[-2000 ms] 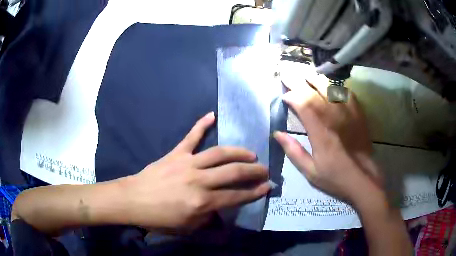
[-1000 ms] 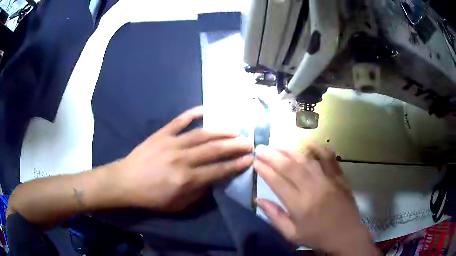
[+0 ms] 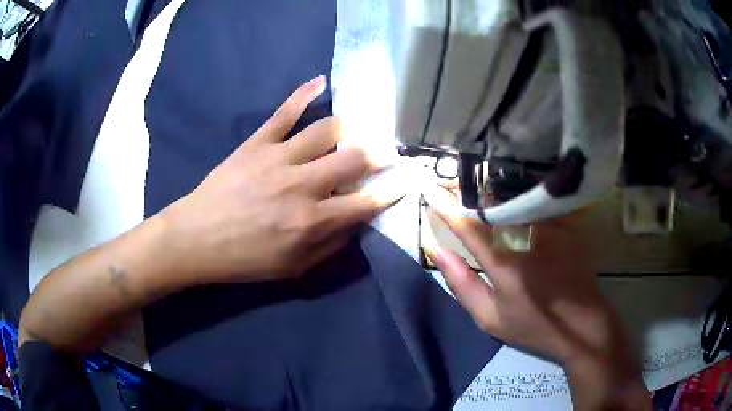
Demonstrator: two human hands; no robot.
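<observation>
The navy garment panel (image 3: 233, 88) lies on the white table and hangs toward my lap. A pale grey-blue strip (image 3: 361, 72) runs along it, washed out by lamp glare near the needle. My left hand (image 3: 281, 201) lies flat on the panel and strip, fingers spread, fingertips at the glare. My right hand (image 3: 514, 281) is right of the seam line, its fingertips at the cloth edge under the machine head, partly hidden by glare and the machine. The sewing machine head (image 3: 481, 88) stands above the fingertips. Whether my right fingers pinch cloth cannot be told.
White table (image 3: 60, 233) with ruler markings at the front right. Dark cloth (image 3: 56, 120) lies at the far left. Black loop handles (image 3: 714, 317) are at the right edge. A red basket (image 3: 706, 389) shows at the lower right, a blue basket (image 3: 10, 337) at the lower left.
The panel and strip have moved away from me, under the machine head. Both hands have moved forward to the needle area. More navy cloth now shows in front. The machine appears larger and nearer.
</observation>
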